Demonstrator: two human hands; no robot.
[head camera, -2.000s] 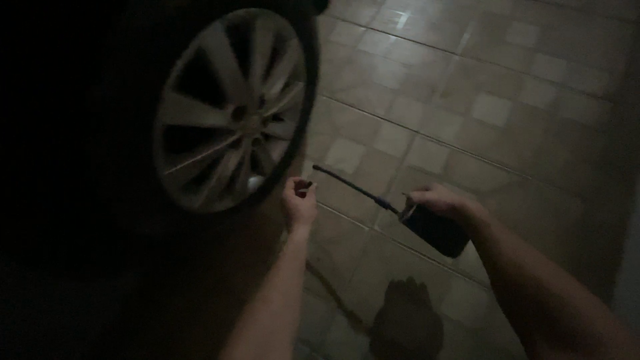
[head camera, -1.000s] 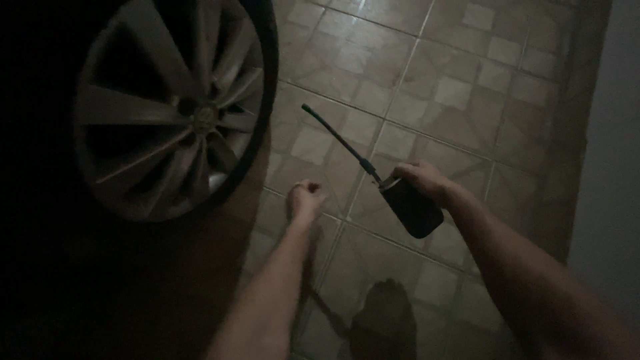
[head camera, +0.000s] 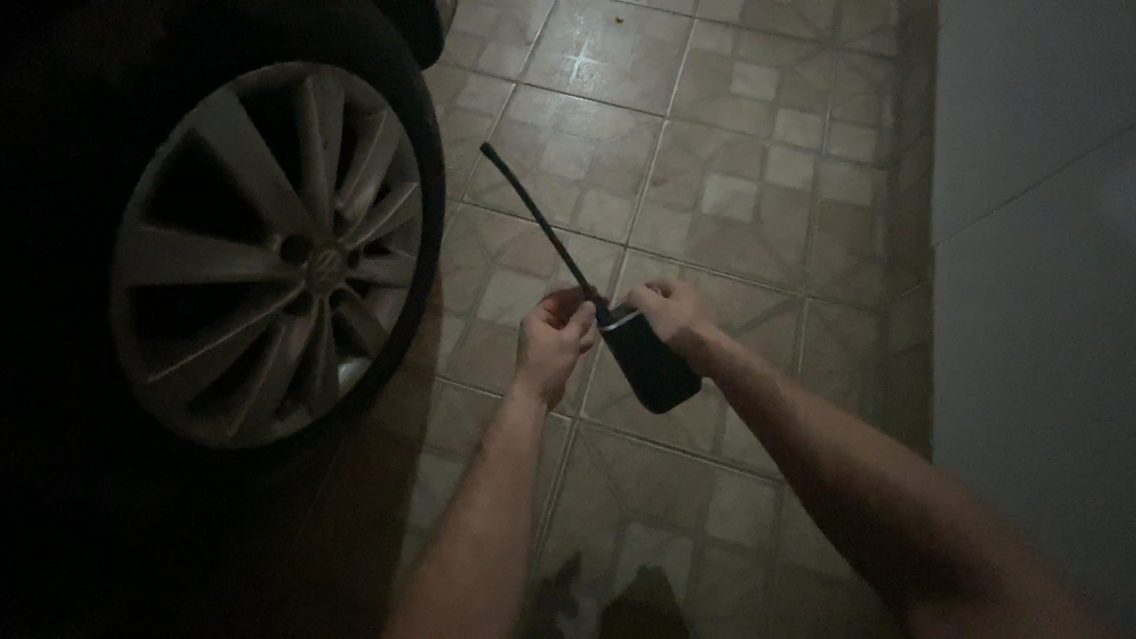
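Observation:
My right hand (head camera: 676, 315) grips the top end of a dark, box-shaped portable device (head camera: 652, 366), likely a small tire inflator. A thin black hose (head camera: 539, 217) rises from that same end and slants up to the left. At the hose's base, my left hand (head camera: 557, 342) has its thumb and fingers closed around the lower part. Left of both hands stands a car wheel with a multi-spoke alloy rim (head camera: 324, 266); the hose's free tip is apart from it.
Beneath lies a patterned tile floor (head camera: 737, 266), with a pale wall (head camera: 1029, 222) along the right. The black tire (head camera: 430, 177) and dark car body fill the left side. Shadows fall on the tiles at the bottom.
My left hand was apart from the hose in both earlier frames, its fingers near the wheel; now it is at the hose's base. My right hand has kept its hold on the device.

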